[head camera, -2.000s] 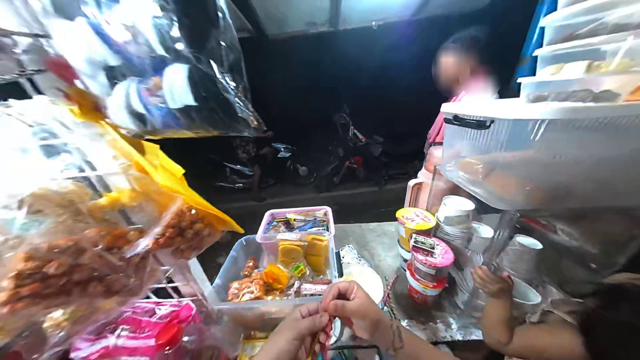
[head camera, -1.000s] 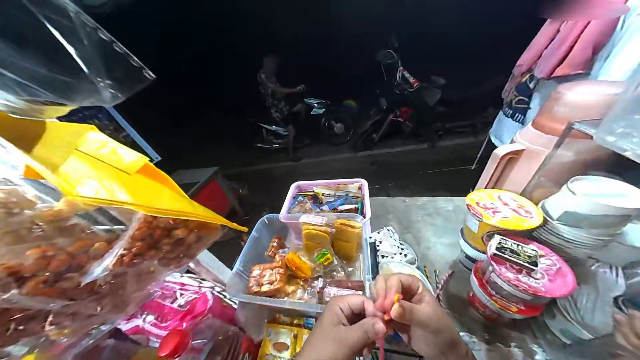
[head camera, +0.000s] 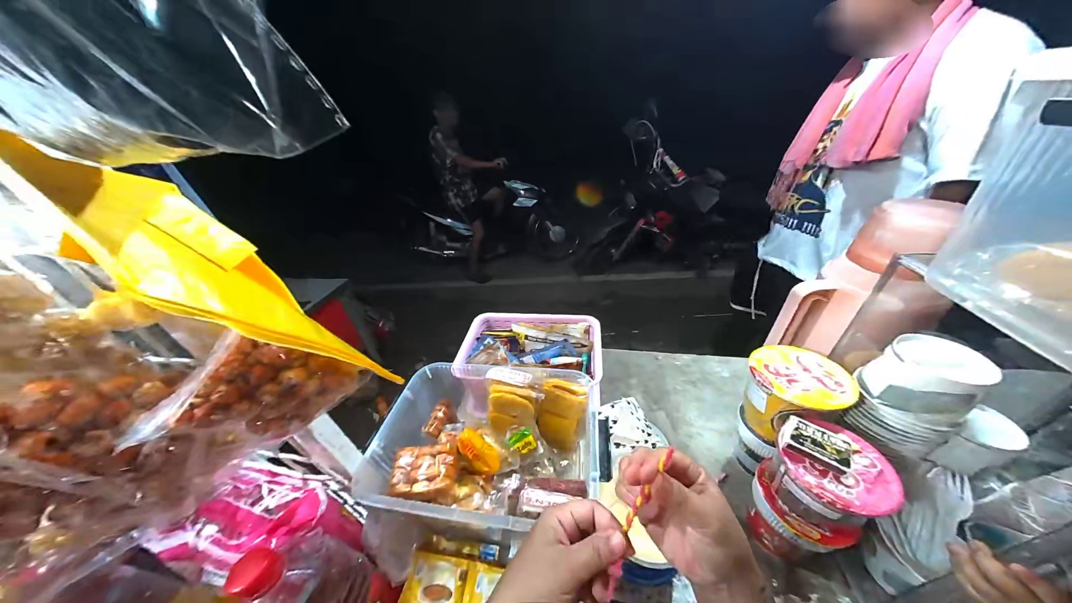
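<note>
My left hand (head camera: 569, 553) pinches a twisted red and yellow cord (head camera: 643, 494) between thumb and fingertips. Close on its right, my right hand (head camera: 691, 519) holds the upper part of the same cord, whose end stands up past the fingers. A pink strand hangs below my left hand. Just beyond my hands is a clear plastic bin (head camera: 368, 469) of packaged snacks, with wrapped biscuits (head camera: 536, 410) standing at its back. Behind it sits a pink plastic basket (head camera: 596, 343) of small packets. A round, pale yellow item (head camera: 646, 544) lies partly hidden behind my hands.
Instant noodle cups (head camera: 837, 469) and stacked paper cups (head camera: 930, 368) stand right, near a pink pitcher (head camera: 825, 306). Bagged snacks (head camera: 268, 381) hang left. Another person's hand (head camera: 1005, 574) is at lower right. A person with a pink scarf (head camera: 896, 109) stands beyond; another sits on a motorcycle (head camera: 519, 201).
The cord now rises above my fingers, with more of it showing than one second ago. The person with the scarf shows more fully at the right as the view shifts.
</note>
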